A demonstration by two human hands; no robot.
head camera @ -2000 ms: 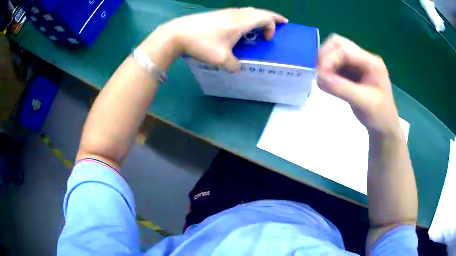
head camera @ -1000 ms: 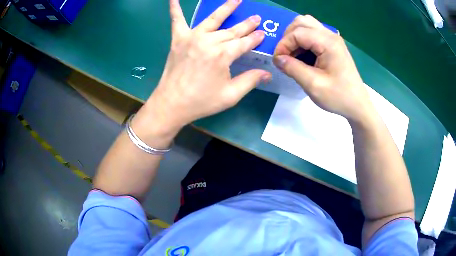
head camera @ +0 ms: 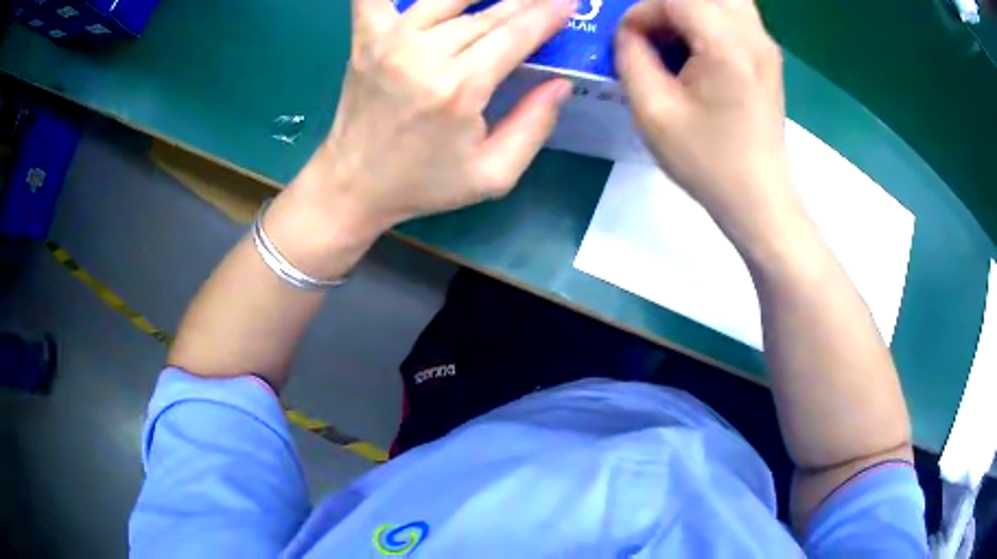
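Note:
A closed blue box (head camera: 576,49) with a white logo and a pale printed long side lies on the green bench at the top edge of the head view, partly cut off. My left hand (head camera: 432,120) lies across its left part, fingers spread on the blue face and thumb at the pale side. My right hand (head camera: 705,104) is at the box's right part, thumb and forefinger close together near the top front edge. Whether a sticker is between them cannot be seen.
A white paper sheet (head camera: 667,257) lies on the green bench (head camera: 492,235), partly under my right forearm. A clear scrap (head camera: 288,128) lies left of my left hand. Blue boxes (head camera: 93,13) stand top left; another blue item (head camera: 39,175) is below the bench. White sheets (head camera: 973,382) are at far right.
Since two seconds ago my right hand has moved left from beside the box onto its front edge. My left hand has spread over the blue face. The clear scrap has come into sight.

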